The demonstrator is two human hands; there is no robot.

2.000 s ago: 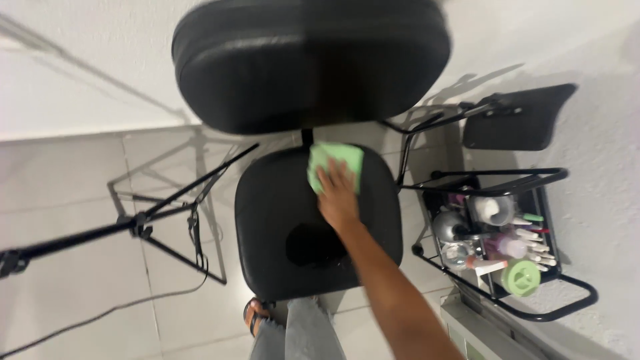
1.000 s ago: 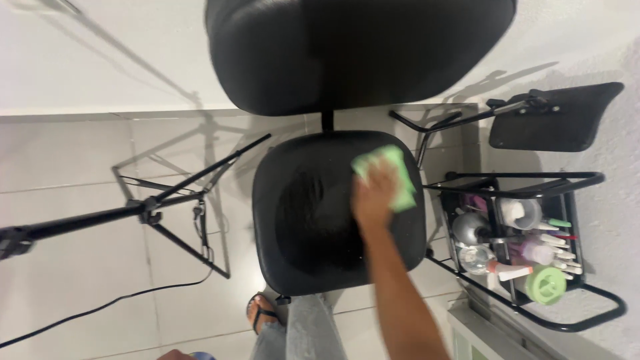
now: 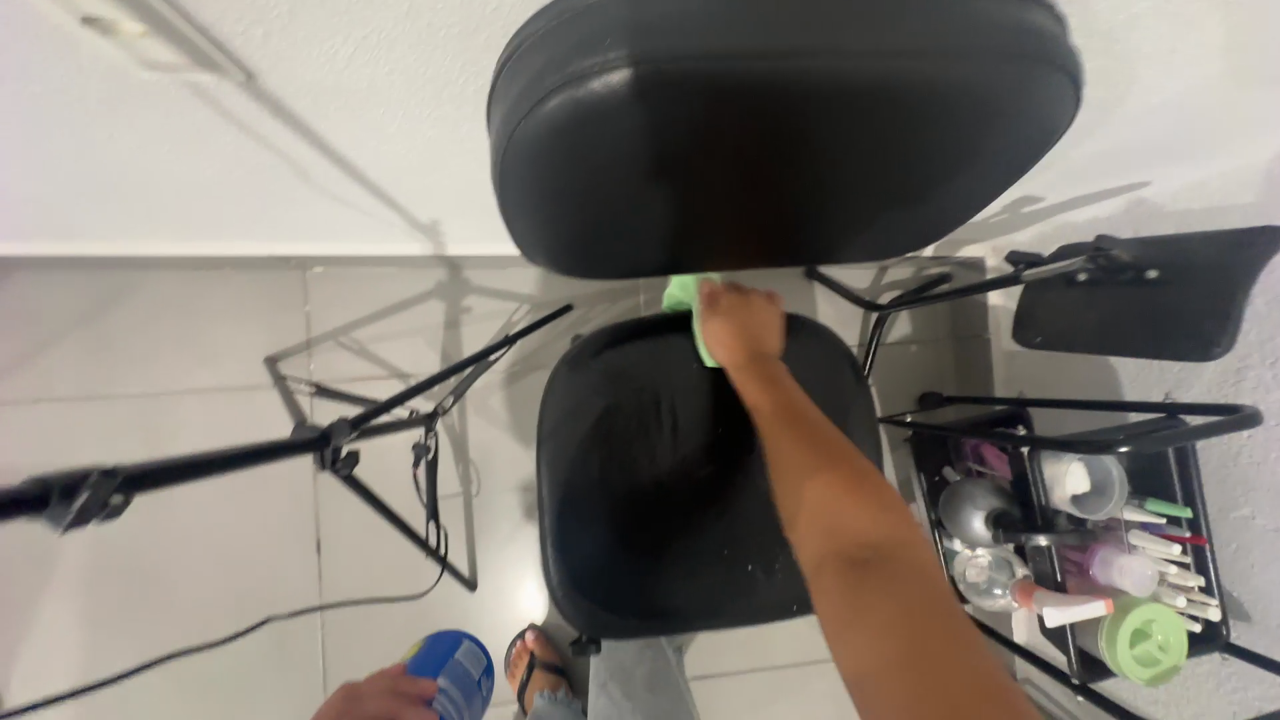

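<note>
My right hand (image 3: 742, 322) grips a light green cloth (image 3: 692, 300) at the rear edge of the black chair seat (image 3: 650, 500), just below the padded backrest (image 3: 780, 150). Part of the cloth is hidden under the fingers. Faint streaks show on the dark seat surface. At the bottom left, my left hand (image 3: 385, 694) holds a blue container (image 3: 456, 670) with a printed label, beside my sandalled foot (image 3: 537, 665).
A black tripod stand (image 3: 335, 440) with a cable (image 3: 250, 625) stands on the tiled floor at left. On the right are a black metal cart (image 3: 1080, 430) holding bottles and tubes, and a dark panel (image 3: 1140, 300) on a metal arm. A white wall lies behind.
My right hand has moved with the cloth from the right part of the seat to its rear edge by the backrest. My left hand with the blue container has come further into view.
</note>
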